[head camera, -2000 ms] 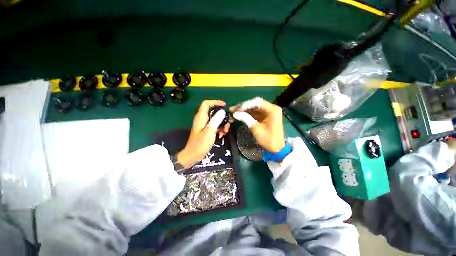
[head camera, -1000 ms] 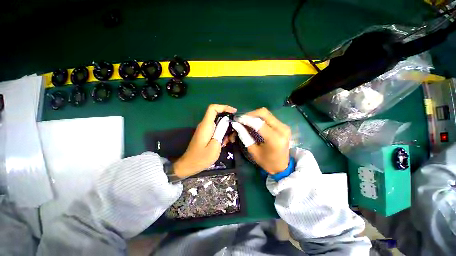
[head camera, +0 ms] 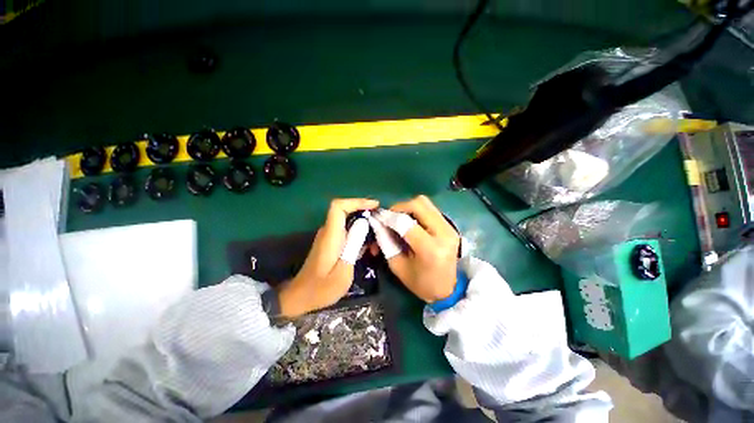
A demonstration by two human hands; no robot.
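Note:
My left hand (head camera: 326,263), with a white finger cot on the thumb, holds a round black unit (head camera: 359,220) above the far section of the parts tray (head camera: 387,339). My right hand (head camera: 424,252), with white finger cots and a blue wrist band, has its fingertips together at the unit's right side. Whether a small part is between these fingertips cannot be told. Small silver pieces (head camera: 331,343) fill the tray's near section; a few lie in the far section. The screw dish is mostly hidden behind my right hand.
Two rows of round black units (head camera: 203,144) stand along the yellow line. The electric screwdriver (head camera: 529,136) hangs at the right over clear plastic bags (head camera: 579,223). A teal box (head camera: 632,306) and grey control box (head camera: 727,190) are at the right. White foam sheets (head camera: 132,273) lie left.
My right fingers have closed in on the black unit and now touch at its side. The electric screwdriver looks larger and further over the bags. The whole view has shifted slightly.

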